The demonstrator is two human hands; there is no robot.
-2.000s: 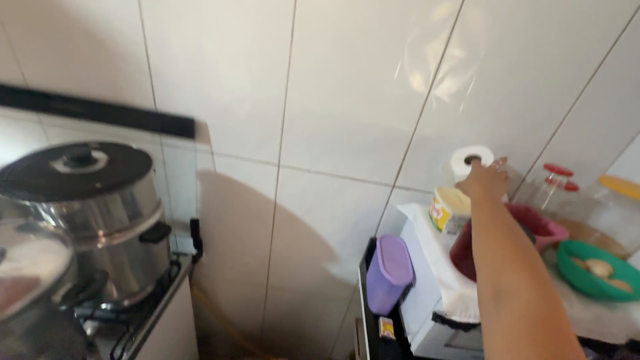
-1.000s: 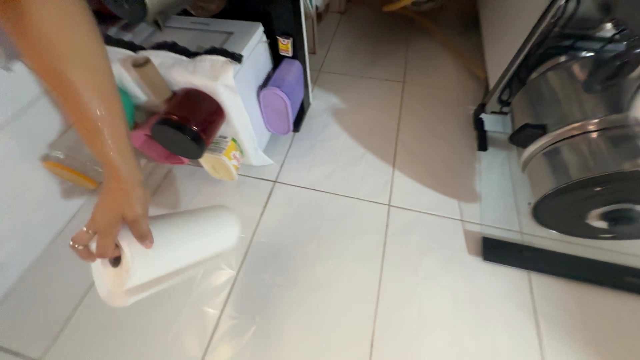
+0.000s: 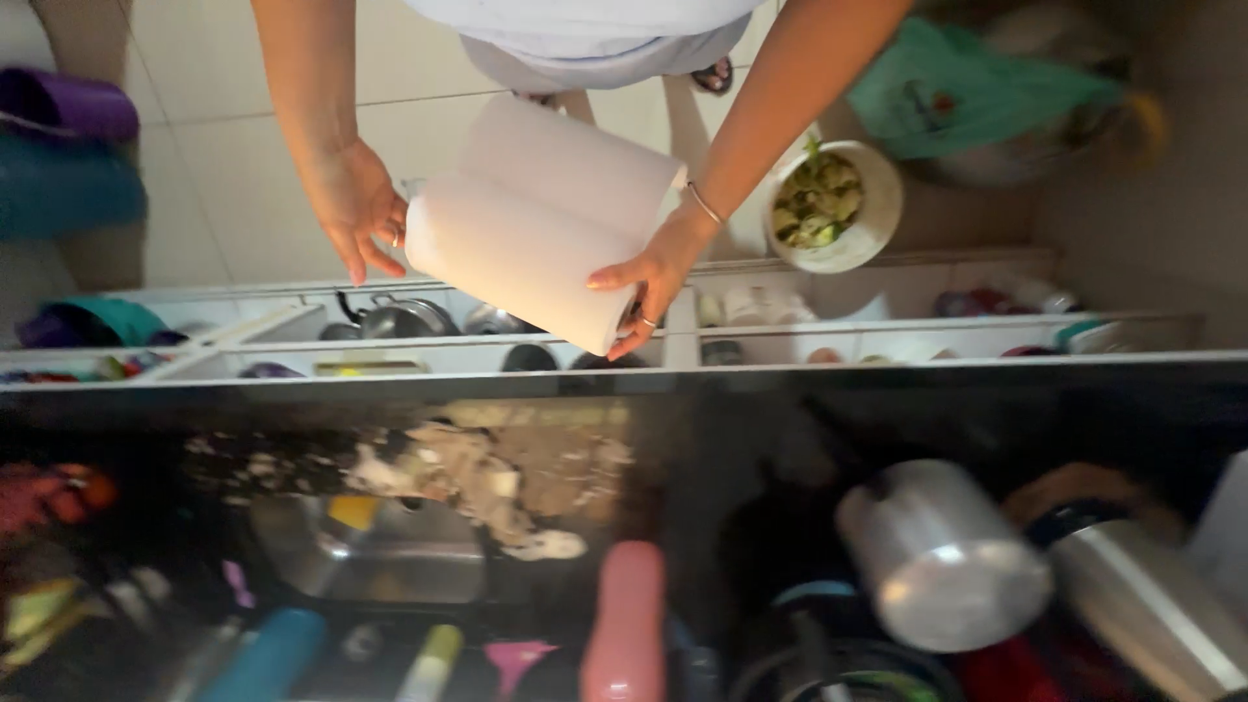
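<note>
The view is upside down, with my body at the top edge. A white paper towel roll (image 3: pixel 531 249) lies slantwise between my hands, with a loose sheet (image 3: pixel 575 161) hanging off it toward my body. My left hand (image 3: pixel 658 278), at image right, grips one end, its thumb on top and its fingers around the end. At image left, my right hand (image 3: pixel 361 210) has its fingers spread, the fingertips close beside the other end; whether they touch it cannot be told. The roll is above the floor and the edge of the dark countertop (image 3: pixel 702 429).
On the counter are food scraps (image 3: pixel 478 468) by a steel sink (image 3: pixel 390 561), a pink bottle (image 3: pixel 624 624) and a metal pot (image 3: pixel 941 556). Shelves (image 3: pixel 682 327) hold pans below. A white bucket of peelings (image 3: pixel 882 210) stands on the floor near a green bag (image 3: pixel 975 93).
The view has swung from the wall and appliance to the counter. My right hand held the roll's end one second ago; now my left hand grips the roll and my right hand's fingers are spread.
</note>
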